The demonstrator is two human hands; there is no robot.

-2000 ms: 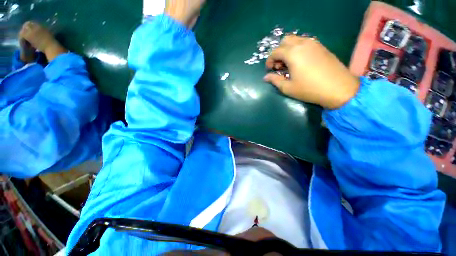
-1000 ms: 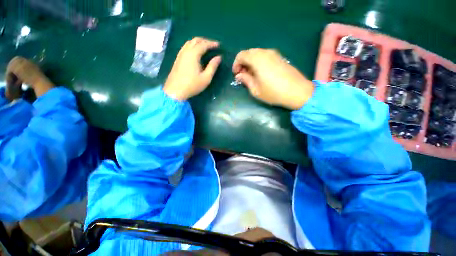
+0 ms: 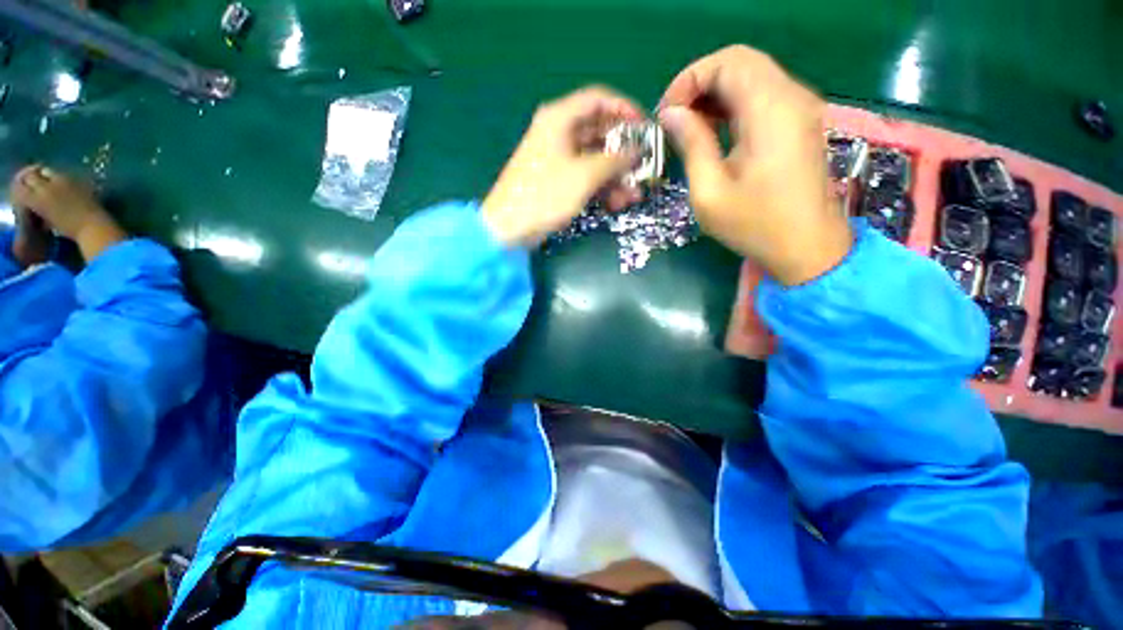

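My left hand [image 3: 560, 166] holds a watch housing [image 3: 638, 148] with a shiny silver rim, raised above the dark green bench mat [image 3: 493, 338]. My right hand [image 3: 757, 166] is at the housing's right side, thumb and index fingertip together at its edge. Whether a small part is between those fingertips cannot be told. A heap of tiny silver parts [image 3: 647, 231] lies on the mat just below my hands, partly hidden by them.
A pink-red foam tray [image 3: 905, 127] with rows of black housings is at the right. A labelled zip bag [image 3: 362, 148] lies left of my hands. A metal bar [image 3: 136, 55] is at upper left. A neighbour's hands [image 3: 62, 203] are at far left. Loose housings [image 3: 1095, 117] lie around.
My hands have risen and come together at a housing, which now shows in my left hand. The left hand looked empty a second ago. The heap is uncovered again.
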